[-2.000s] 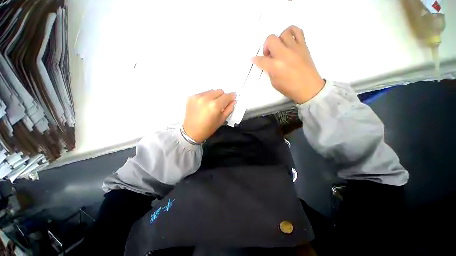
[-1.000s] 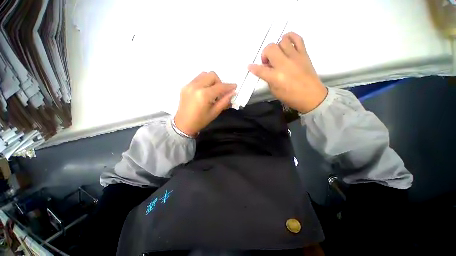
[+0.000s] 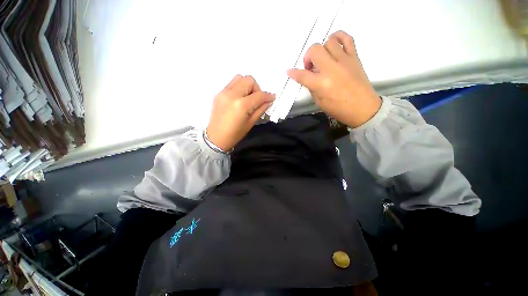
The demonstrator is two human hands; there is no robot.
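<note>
A narrow white strip with thin dark edge lines runs slantwise from the table's near edge up towards the far side, almost lost against the white table top. My left hand pinches the strip near its notched near end, thumb and forefinger together at its left edge. My right hand is further up the strip, fingers curled, with the thumb tip at the strip's edge; the other fingertips are partly hidden. Whether another piece lies under the strip cannot be told.
A stack of cut pieces in brown, white and grey layers stands at the left table edge. A blurred brownish thing is cut off at the far right corner. A small dark speck lies on the table. Metal-frame stools stand below left.
The view has shifted, and the bottle at the far right has left the picture. My left hand has moved slightly up at the strip's near end. My right hand has barely moved.
</note>
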